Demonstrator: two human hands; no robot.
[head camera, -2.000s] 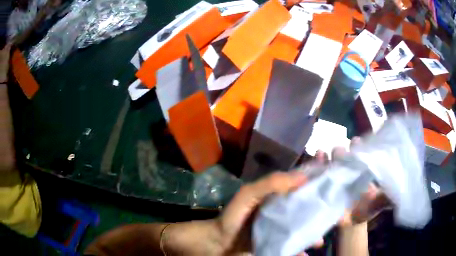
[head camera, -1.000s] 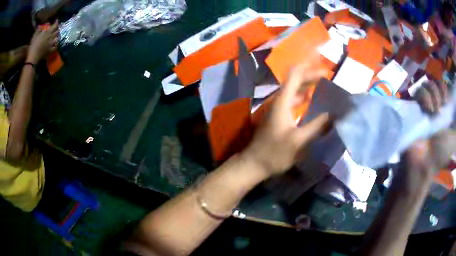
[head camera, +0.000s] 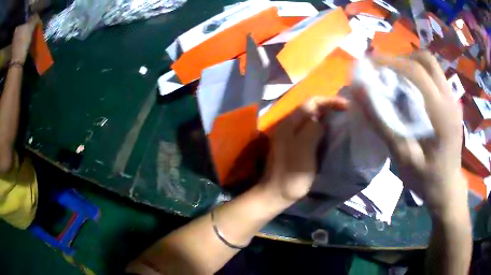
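My left hand (head camera: 293, 153), blurred, is at the near side of an open retail box whose grey inside (head camera: 350, 156) faces up. Its fingers are bent at the box's upper edge; whether they grip it cannot be told. My right hand (head camera: 430, 113) is raised over the box's right side. It holds a blurred white item with a dark middle (head camera: 395, 99), perhaps a bagged part. Another open box with an orange flap (head camera: 234, 145) stands just left of my left hand.
More orange and white boxes (head camera: 229, 43) are heaped behind and to the right. White leaflets (head camera: 382, 193) lie near the table edge. A silvery plastic heap (head camera: 102, 16) is at the back left. Another person's arm (head camera: 13, 102) holds an orange piece (head camera: 41, 51). A blue stool (head camera: 67, 217) is below.
The long pale plastic bag no longer shows in my hands. My right hand has come in from the right with the white item. My left hand is lower, against the open box.
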